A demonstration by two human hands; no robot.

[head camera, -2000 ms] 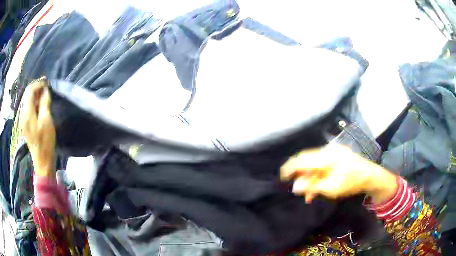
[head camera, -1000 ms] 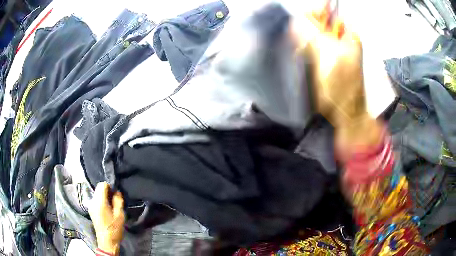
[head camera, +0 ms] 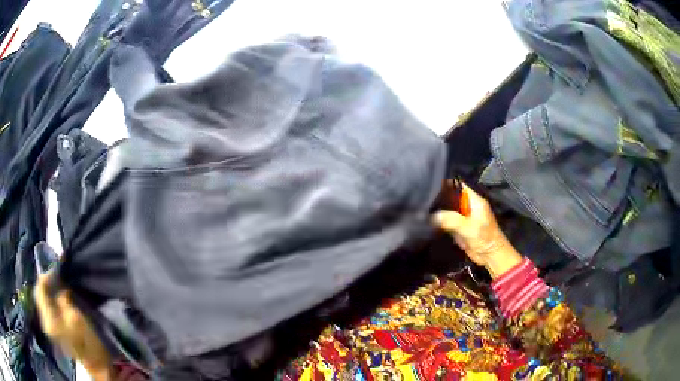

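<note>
A charcoal denim garment (head camera: 276, 216) lies spread and partly billowed in front of me, blurred, with a stitched seam across its upper part. My left hand (head camera: 65, 320) is blurred at the lower left and grips the garment's dark edge. My right hand (head camera: 473, 227) is at the garment's right edge, fingers curled around orange-handled snips (head camera: 464, 199). The snips' blades are hidden. Whether the right fingers also pinch the cloth cannot be told.
Dark denim garments (head camera: 45, 126) are heaped on the left. More denim with yellow-green embroidery (head camera: 589, 149) lies on the right. The white table (head camera: 425, 45) shows behind the garment. My patterned clothing is at the bottom.
The garment has turned from its pale inside and black panel to a charcoal face spread out. My right hand has come down from the top to the right edge; my left hand has moved left.
</note>
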